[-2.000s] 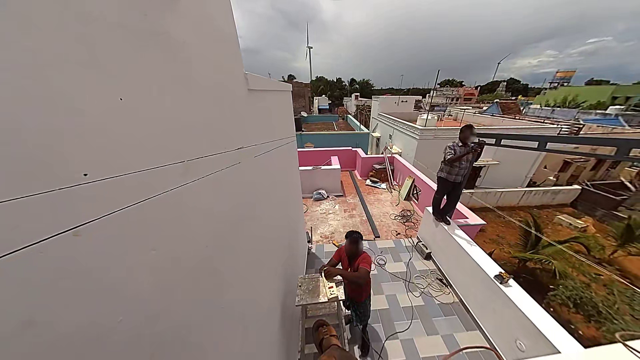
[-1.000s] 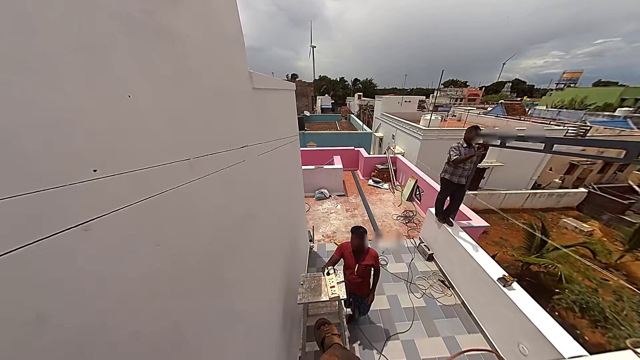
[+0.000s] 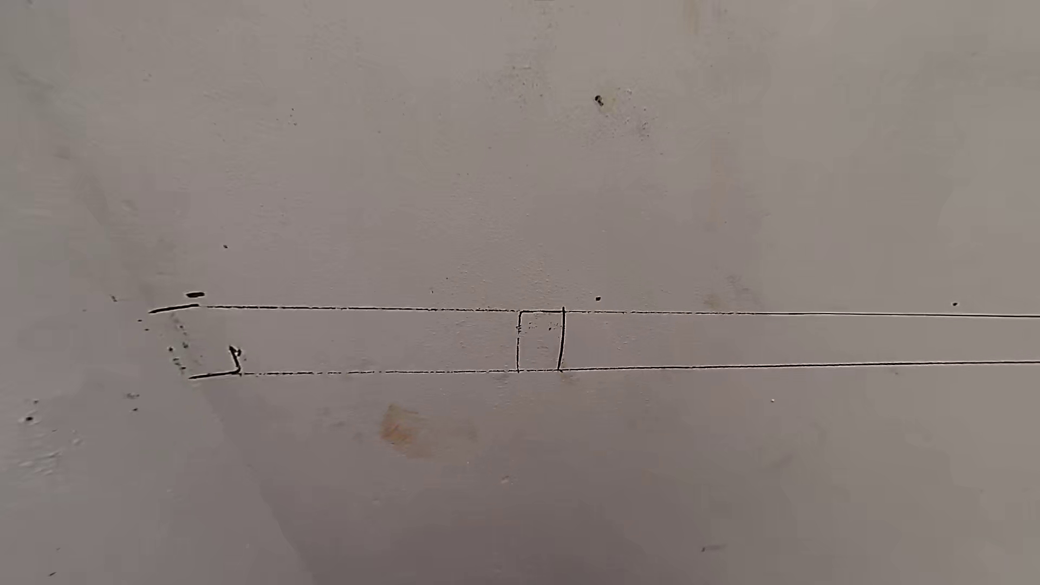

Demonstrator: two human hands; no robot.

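A pale plastered wall (image 3: 487,203) fills the head view. Two long, nearly level dark lines run across it, the upper line (image 3: 666,313) and the lower line (image 3: 691,366). Between them, near the middle, a small drawn rectangle (image 3: 539,341) joins both lines. Short thick strokes mark the left ends of the lines, with a hooked mark (image 3: 236,360) at the lower one. Neither my left hand nor my right hand is in view, so what they hold or touch is hidden.
An orange-brown stain (image 3: 400,431) lies below the lines. Small dark spots and rough specks dot the plaster, among them a dark pit (image 3: 599,100) above the lines. A faint diagonal shadow edge crosses the lower left.
The view has swung from the rooftop terrace to the marked wall. The two people, the tiled floor and the metal frame seen earlier are out of view.
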